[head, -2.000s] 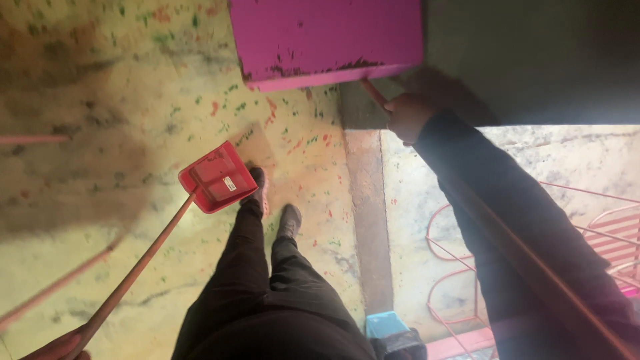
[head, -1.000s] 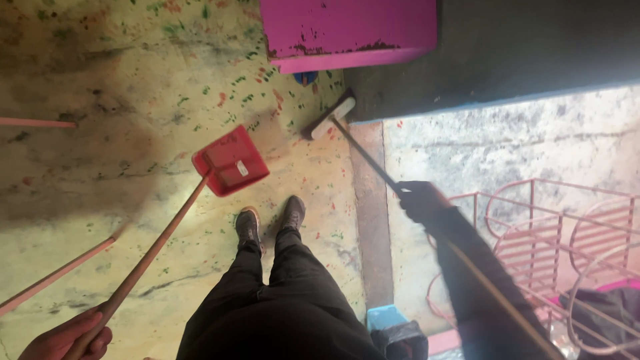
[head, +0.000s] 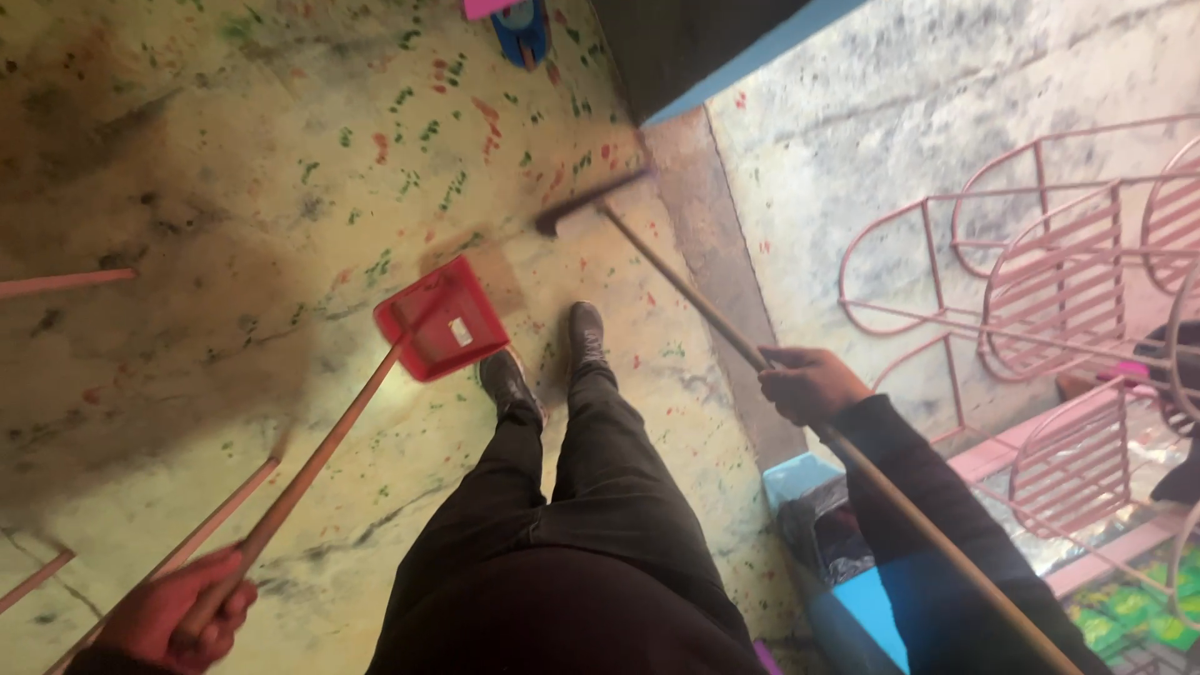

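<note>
My left hand point(head: 192, 609) grips the upper end of a wooden handle fixed to a red plastic dustpan point(head: 450, 323). The dustpan lies just in front of my left shoe, and a small white label shows inside it. My right hand point(head: 811, 384) is closed around the long wooden stick of a broom point(head: 595, 202), whose rear part runs back along my forearm. The broom's dark, narrow head is slanted and blurred, beyond my right shoe and to the right of the dustpan. Whether its bristles touch the floor, I cannot tell.
Pink metal racks point(head: 1050, 281) with slatted panels stand at the right. A light-blue bin point(head: 797, 473) with a dark bag is beside my right leg. Pink legs point(head: 70, 281) reach in at the left. A blue object point(head: 521, 33) lies at the top, near a dark wall corner point(head: 684, 47).
The broom head has moved from beside the dark wall's base toward my feet. One second ago it lay near the pink furniture, which has mostly left the view. Both hands still hold their handles.
</note>
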